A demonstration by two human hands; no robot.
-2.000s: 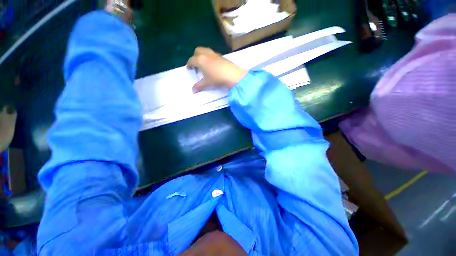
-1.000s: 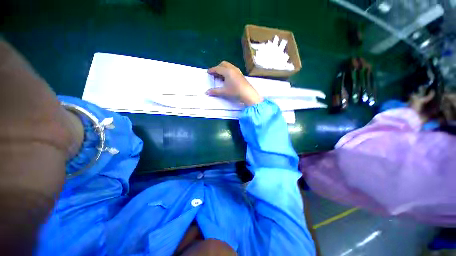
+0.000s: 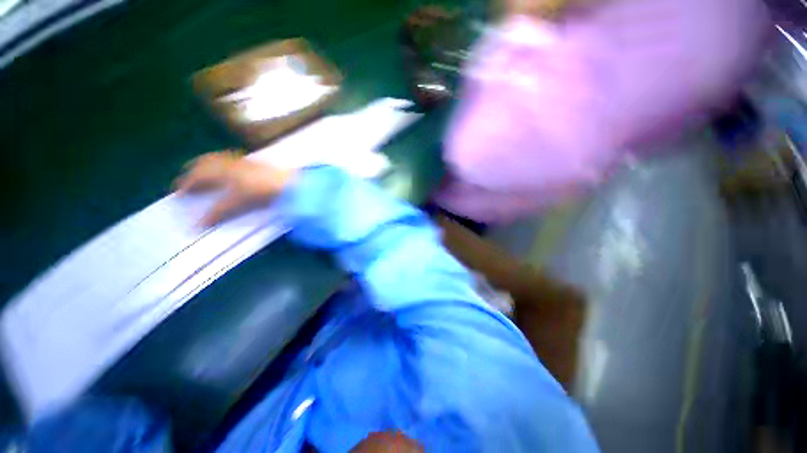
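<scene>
The long white sheets (image 3: 97, 296) lie in a loose stack on the dark green bench, running from the lower left up to the right, with curled ends. My right hand (image 3: 232, 184) rests on the stack near its upper middle. It is blurred, its thumb and fingers are apart, and I see nothing held in it. My left hand is out of the picture; only a blurred piece of blue sleeve shows at the lower left.
A small open carton (image 3: 265, 93) of loose white pieces stands just beyond the sheets. Dark blurred objects (image 3: 434, 57) lie near a coworker's pink sleeve (image 3: 531, 115). A large brown cardboard box (image 3: 549, 327) is below the bench edge, beside grey flooring.
The view has swung right and blurred, so carton and sheets sit further left. My left arm, large in view before, has dropped out except for some sleeve. My right hand stays on the sheets.
</scene>
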